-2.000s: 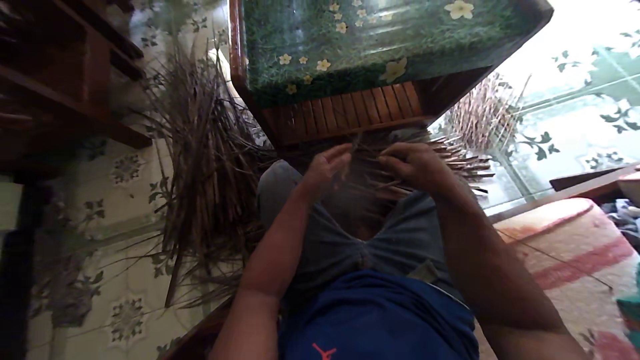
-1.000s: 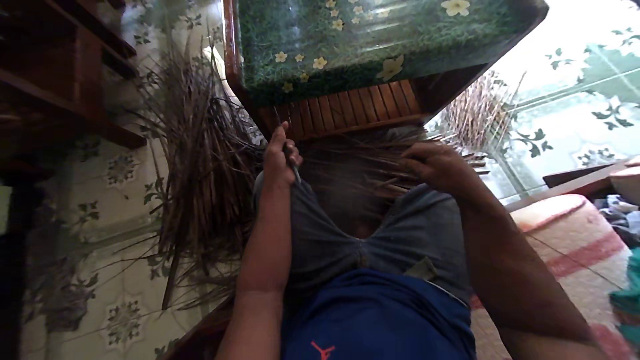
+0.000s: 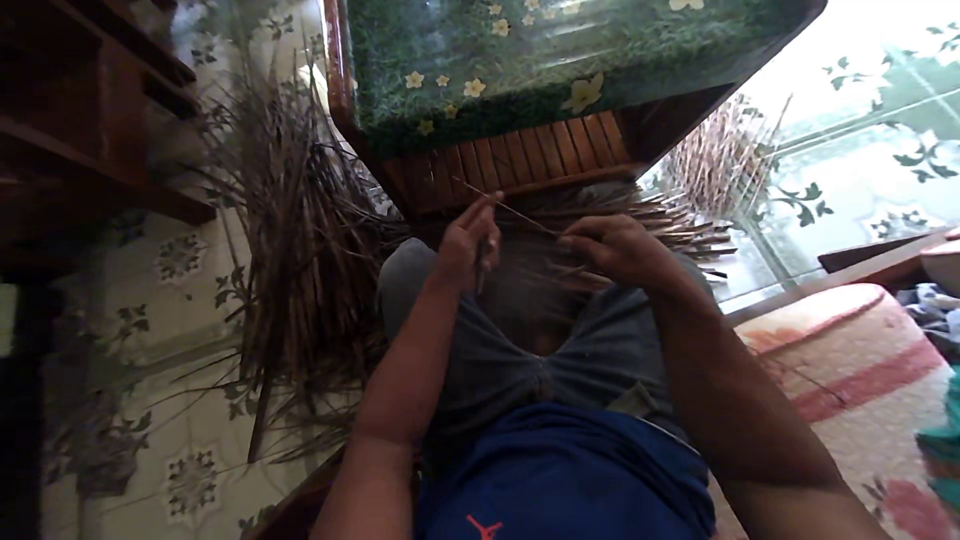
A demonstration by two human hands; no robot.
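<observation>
My right hand (image 3: 611, 246) pinches one end of a thin light stick (image 3: 525, 217), which slants up and left past the fingertips of my left hand (image 3: 472, 244). A slim dark tool, perhaps a knife, lies in my left hand, its lower end pointing down below the palm; the fingers are partly curled around it. Beneath and beyond my hands lies a bundle of dry brown stalks (image 3: 694, 236), its cut ends toward the right. A large heap of long dry stalks (image 3: 300, 247) spreads over the tiles beside my left knee.
A wooden table with a green flowered cover (image 3: 480, 90) and a slatted lower shelf (image 3: 525, 157) stands just ahead. Another stalk pile (image 3: 724, 161) is at its right. Dark wooden furniture (image 3: 120, 112) is at the far left, a pink and cream cushion (image 3: 847, 360) at the right.
From one second ago, my left hand has moved right, nearer to my right hand. The thin stick now shows plainly between them.
</observation>
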